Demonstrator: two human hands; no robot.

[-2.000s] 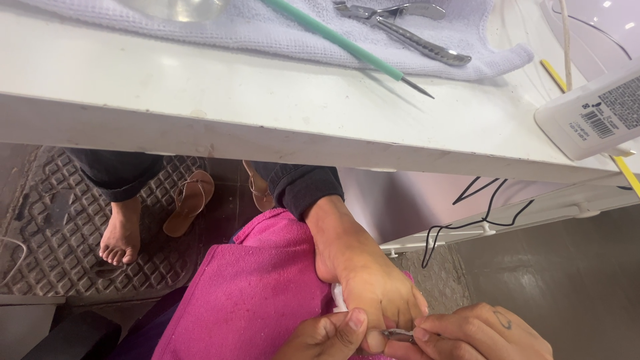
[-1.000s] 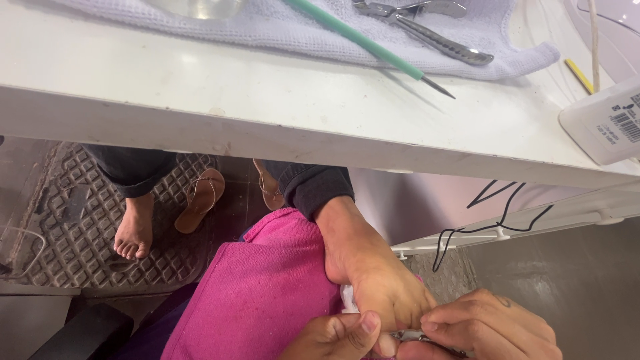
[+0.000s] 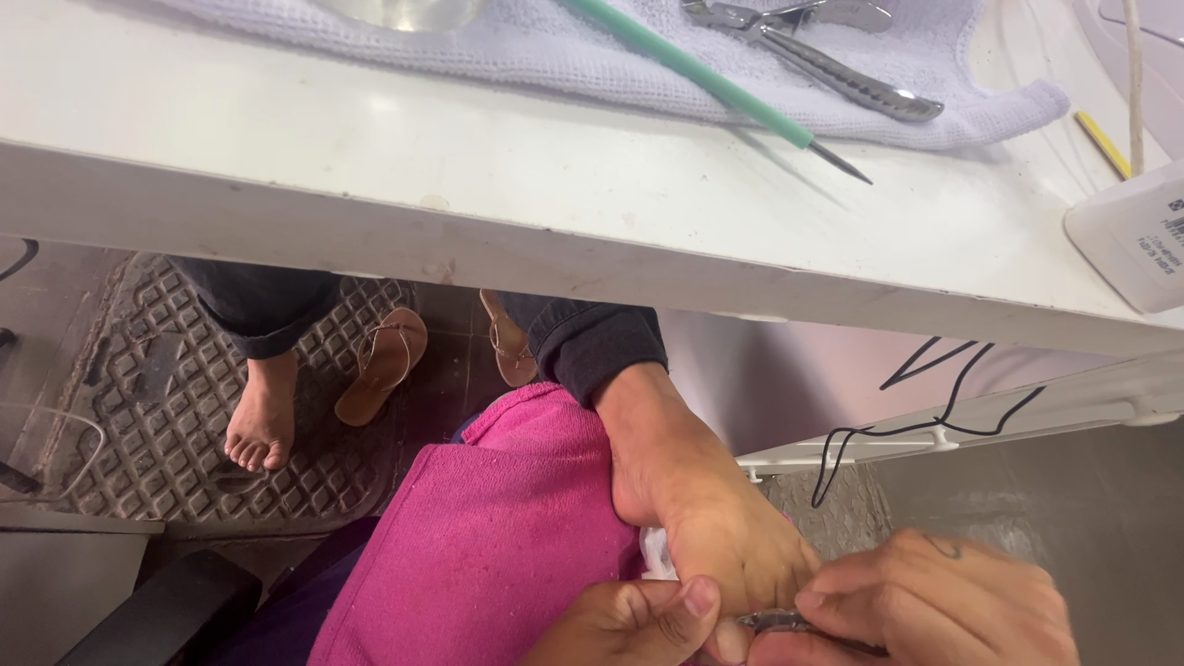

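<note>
Another person's bare foot rests on a pink towel over my lap. At the bottom, my left hand grips the front of that foot beside the big toe. Held between the thumb and fingers of my right hand is a small metal tool, its tip at the toes; its kind is hard to tell. A bit of white material shows beside the foot. Above, a white towel on the white table carries metal cuticle nippers and a green-handled pointed tool.
The white table's front edge crosses above my hands. A white bottle lies at right beside a yellow stick. Black cable hangs below the table. Sandals and the person's other foot are on the floor and textured mat.
Both hands stay at the toes, with the metal tool in my right hand in all frames. The view has shifted slightly.
</note>
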